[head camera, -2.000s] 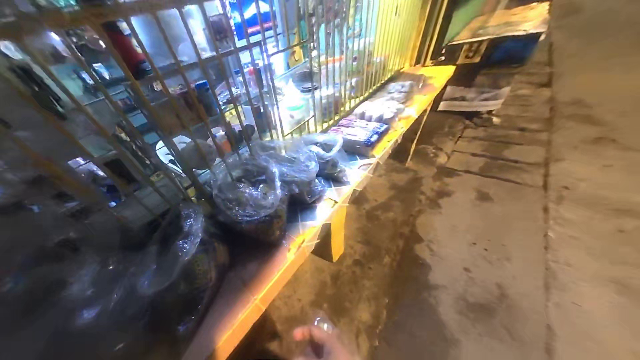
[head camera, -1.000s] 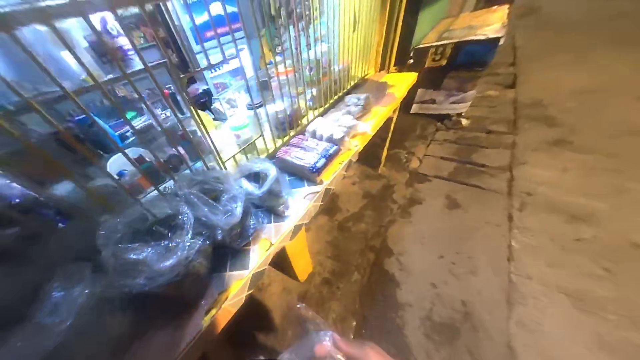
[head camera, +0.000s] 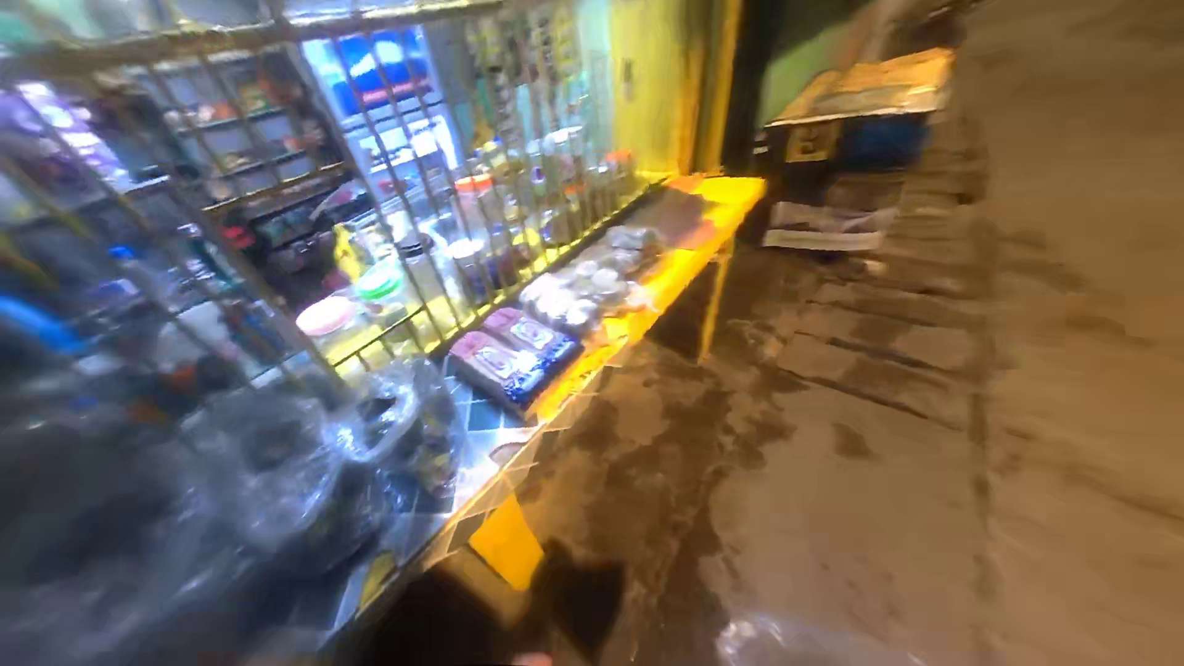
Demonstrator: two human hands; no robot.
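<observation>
At the bottom edge shows only a blurred fingertip; which of my hands it belongs to is unclear, and the rest of both hands is out of view. To its right, a piece of clear plastic shows at the same edge, and what holds it is hidden. Clear plastic bags with dark contents stand on the tiled ledge at the left. Beyond them lie purple-and-blue printed packs side by side, then small clear bags with pale contents.
Metal bars rise behind the ledge, with lidded jars and shelves inside. A yellow support stands under the ledge. Stained concrete runs along the right, towards a low stand with a sheet-like top.
The hand seen with clear plastic at the bottom a second ago has mostly left the frame. The view has shifted along the ledge, so the printed packs show more fully.
</observation>
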